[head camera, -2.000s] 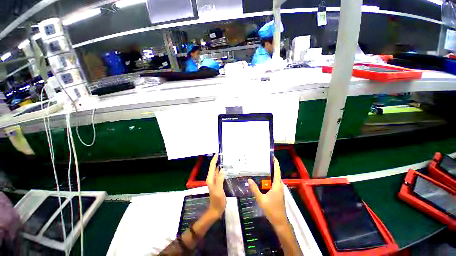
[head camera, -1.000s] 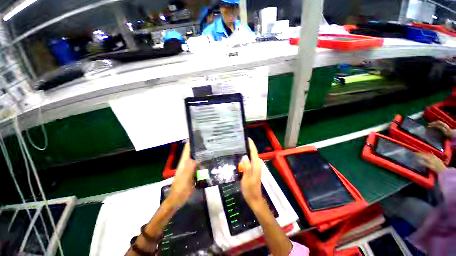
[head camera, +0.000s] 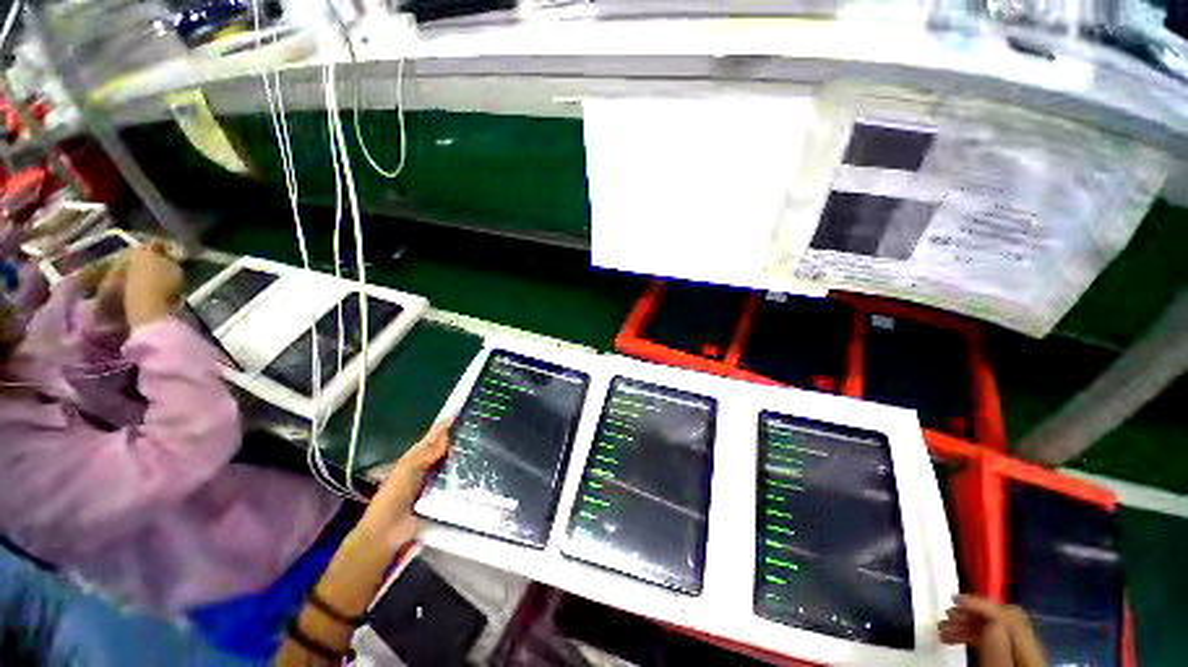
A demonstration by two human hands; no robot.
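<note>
A white three-slot tray point(head camera: 736, 502) lies before me with a tablet in each slot: left point(head camera: 508, 446), middle point(head camera: 645, 485) and right point(head camera: 834, 528). All three show black screens with green text lines. The left tablet overlaps the tray's left edge, with bright glare near its lower end. My left hand point(head camera: 401, 493) grips the tray's left end, beside that tablet. My right hand point(head camera: 993, 635), cut off by the bottom edge, has its curled fingers on the tray's lower right corner. The undersides of the grips are hidden.
A red tray with dark tablets point(head camera: 797, 341) lies behind, another point(head camera: 1062, 573) at right. A second white tray point(head camera: 300, 341) is at left, behind hanging white cables point(head camera: 341, 235). A person in a pink smock point(head camera: 163, 456) sits at left. Printed sheets point(head camera: 990, 215) hang from the shelf.
The upright tablet is no longer held up; the left slot area now holds a tablet. My hands have moved down and apart to the tray's ends. The view has swung left and down.
</note>
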